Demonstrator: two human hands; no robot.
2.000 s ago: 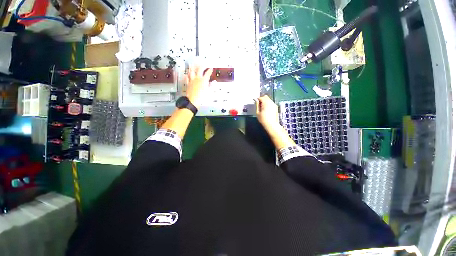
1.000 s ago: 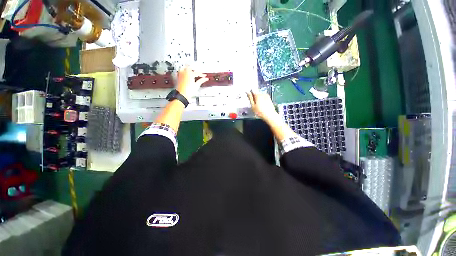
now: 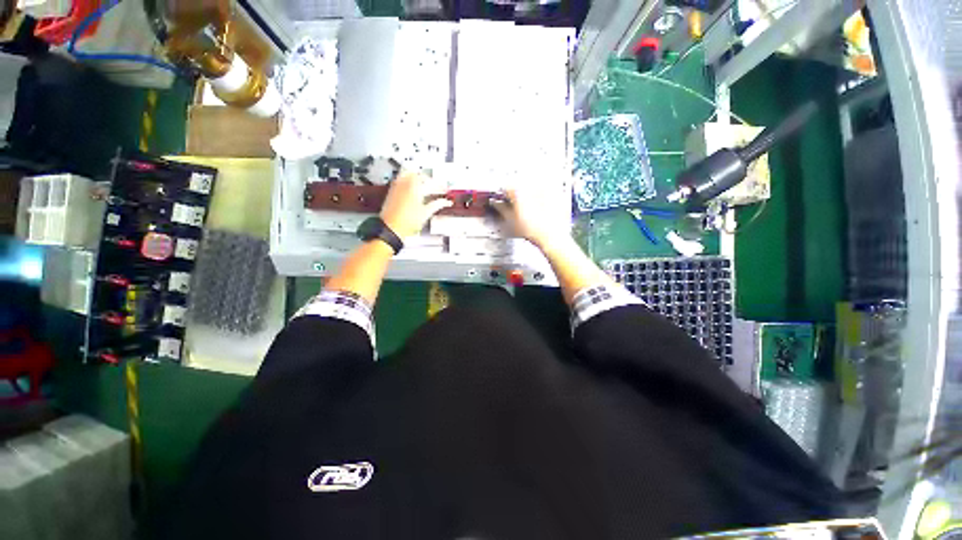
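Two dark red-brown fixture bars with rows of holes lie end to end across the front of the white machine bed; the left bar (image 3: 346, 197) and the right bar (image 3: 472, 199) both show. My left hand (image 3: 409, 208) lies over the place where the bars meet, thumb and fingers on the right bar's left end. My right hand (image 3: 516, 215) is at the right bar's right end, fingertips bent onto it. Whether either hand grips the bar or only touches it cannot be told. Small black pieces (image 3: 338, 169) lie behind the left bar.
A clear box of teal pieces (image 3: 612, 160), blue-handled pliers (image 3: 643, 226) and a black cylindrical tool (image 3: 714, 175) are right of the bed. A black component tray (image 3: 675, 301) is near my right forearm. Clamp fixtures (image 3: 148, 258) stand left. Red and green buttons (image 3: 516, 277) line the bed's front edge.
My right hand has moved from the bed's front right corner up and left to the right bar's end. My left hand stays at the bars. The camera view has shifted.
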